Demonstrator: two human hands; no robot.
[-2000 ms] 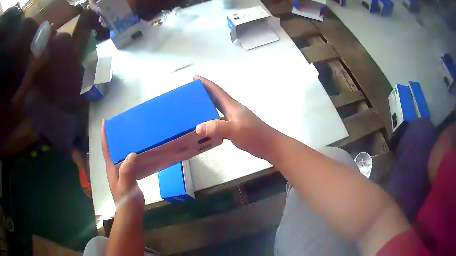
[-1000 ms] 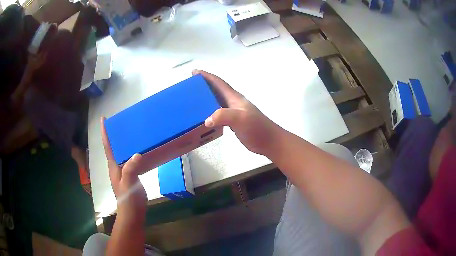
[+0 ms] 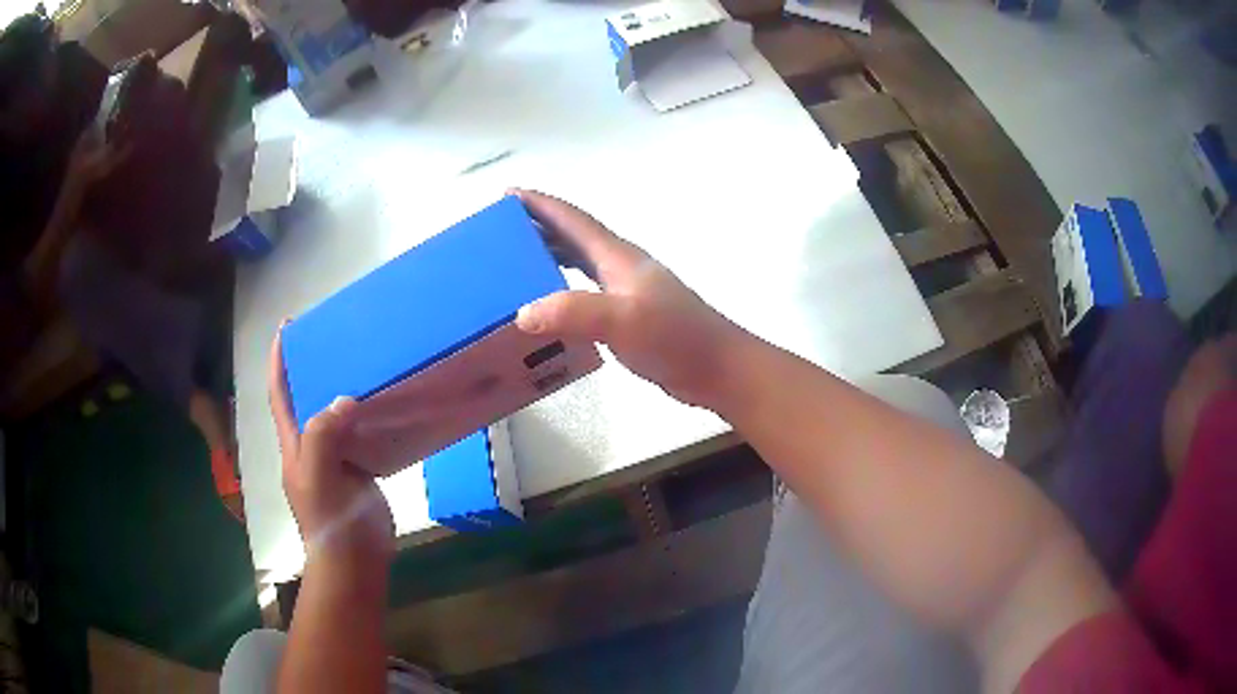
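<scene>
A closed retail box [image 3: 421,305] with a plain blue top face and a pale printed side is held above the white board [image 3: 678,258]. My left hand [image 3: 326,468] grips its left end, thumb on the near edge. My right hand [image 3: 617,305] grips its right end, thumb on the near top edge, fingers behind. The side facing me shows a small dark picture and faint print. A smaller-looking blue and white carton [image 3: 468,484] lies below it at the board's near edge, partly hidden by the held box.
Open cartons stand at the board's far right [image 3: 678,54] and left edge [image 3: 258,197]. A printed box [image 3: 315,54] stands at the far left. Wooden pallet slats [image 3: 950,244] border the board. Blue and white boxes [image 3: 1102,264] lie right, beside a seated person's purple-clad leg.
The held box has tilted so more of its printed side shows, and has shifted slightly left. Both hands keep hold; the right thumb has moved left along the edge.
</scene>
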